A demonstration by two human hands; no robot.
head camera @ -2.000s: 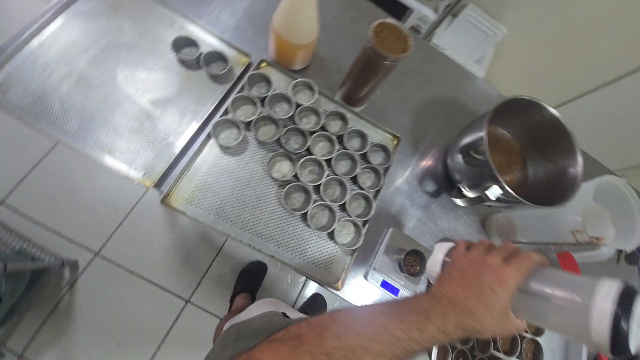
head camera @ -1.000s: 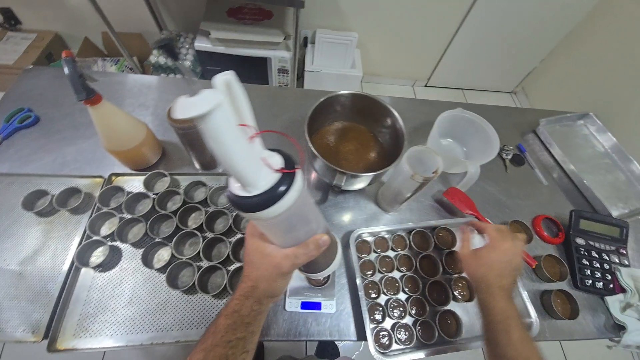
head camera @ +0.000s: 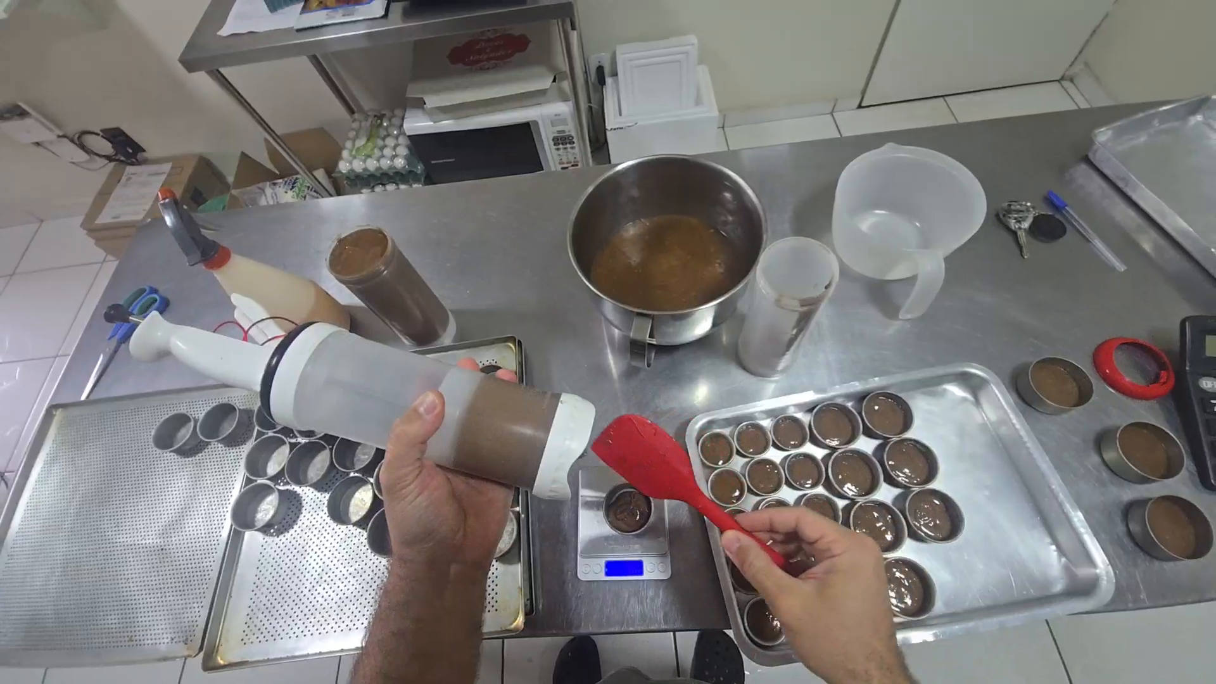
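My left hand (head camera: 446, 494) grips a clear cylinder dispenser (head camera: 380, 389) with a white handle, tilted on its side and part filled with brown batter. In my right hand (head camera: 817, 589) is a red silicone spatula (head camera: 651, 461), its blade close to the dispenser's white nozzle end. Below them a small round metal mould (head camera: 628, 509) with batter sits on a digital scale (head camera: 623, 549) with a lit blue display. Filled moulds (head camera: 853, 472) stand in rows in an aluminium tray (head camera: 1007, 570) on the right. Unfilled moulds (head camera: 309, 463) stand on a perforated tray (head camera: 275, 608) at left.
Behind are a steel pot of batter (head camera: 665, 261), a batter-filled cylinder (head camera: 394, 290), a smeared clear cylinder (head camera: 788, 304), a plastic jug (head camera: 902, 214) and a squeeze bottle (head camera: 275, 285). Several filled rings (head camera: 1145, 451), a red ring (head camera: 1133, 368) and a calculator (head camera: 1202, 399) lie at right.
The dispenser has gone from upright over the scale to lying tilted, nozzle to the right. My right hand has taken hold of the red spatula, which lay by the filled tray, and moved left.
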